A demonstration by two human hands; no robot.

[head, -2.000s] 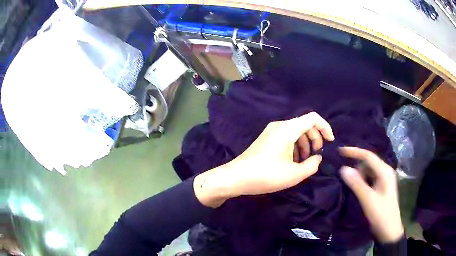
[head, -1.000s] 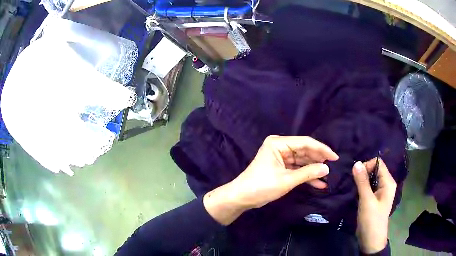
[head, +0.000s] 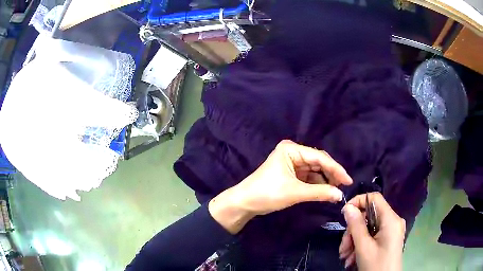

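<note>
The dark purple-black garment (head: 312, 106) lies heaped over the lap, with a small white label (head: 333, 226) below the hands. My left hand (head: 288, 185) is over the cloth, thumb and fingers nearly closed; what it pinches is too small to tell. My right hand (head: 373, 227) is close beside it at the right, holding slim dark thread snips (head: 371, 214) in its fingers and palm. A thin bright glint, perhaps a needle (head: 345, 199), shows between the fingertips of both hands. The thread cannot be made out.
A white lace-edged garment (head: 58, 122) hangs at left by a cart with a blue bar (head: 196, 16). A clear round bin (head: 439, 98) stands at right under the table edge (head: 455, 16). Dark cloth (head: 466, 222) lies at far right. The floor (head: 116, 211) is green.
My right hand has moved left and down, its fingertips now close to my left hand's. The view has shifted, showing less of the tabletop. The snips, hidden at first, now show in my right hand.
</note>
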